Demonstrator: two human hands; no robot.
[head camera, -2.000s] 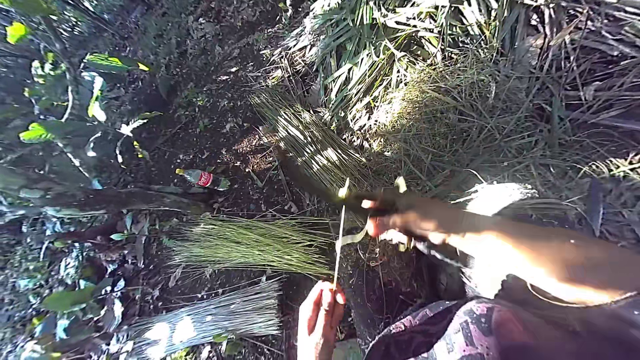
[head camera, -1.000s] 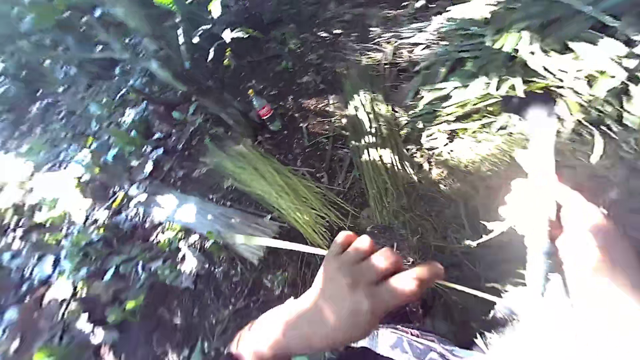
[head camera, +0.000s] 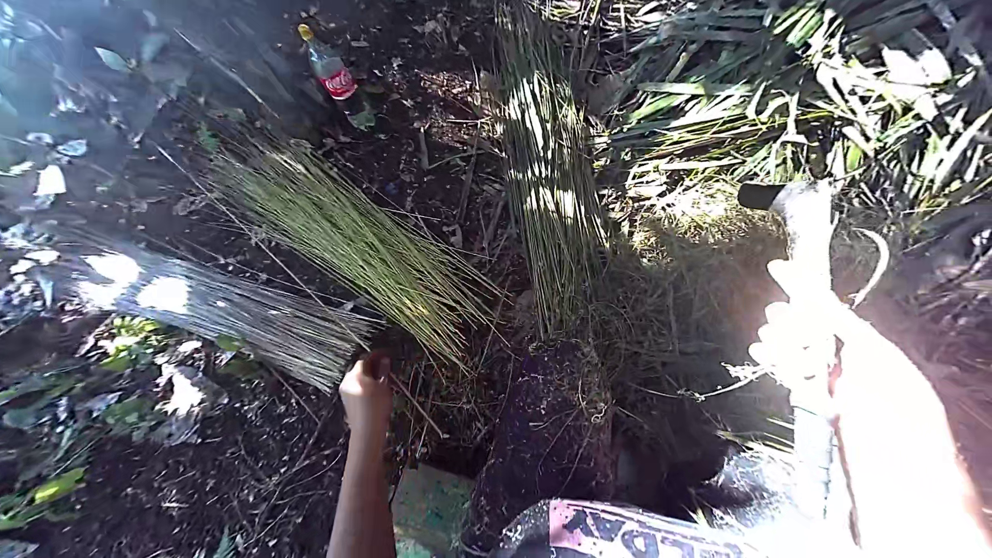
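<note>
My left hand (head camera: 367, 389) is at the lower end of a bundle of pale, greyish thin strips (head camera: 232, 306), fingers curled; what lies inside them is hidden. On the right, in glaring sun, my right hand (head camera: 802, 341) is closed around a long tool (head camera: 810, 225) with a dark tip, its kind washed out by light. A thin curled shaving (head camera: 880, 267) and stringy fibres hang by that hand. Right of the pale bundle lies a bundle of thin green stems (head camera: 349, 240). Another green stem bundle (head camera: 550, 194), dappled with sun, lies beyond my knees.
A plastic Coca-Cola bottle (head camera: 333, 74) with a yellow cap lies on the dark soil at the upper left. Cut long leaves (head camera: 721, 116) cover the upper right. Patterned cloth (head camera: 620, 531) over my leg and a greenish block (head camera: 430, 508) are at the bottom. Leafy plants (head camera: 70, 418) grow at left.
My left hand has moved to the lower end of the pale bundle; one second ago it held a long pale strip across my lap. My right hand still grips the tool. The view has shifted.
</note>
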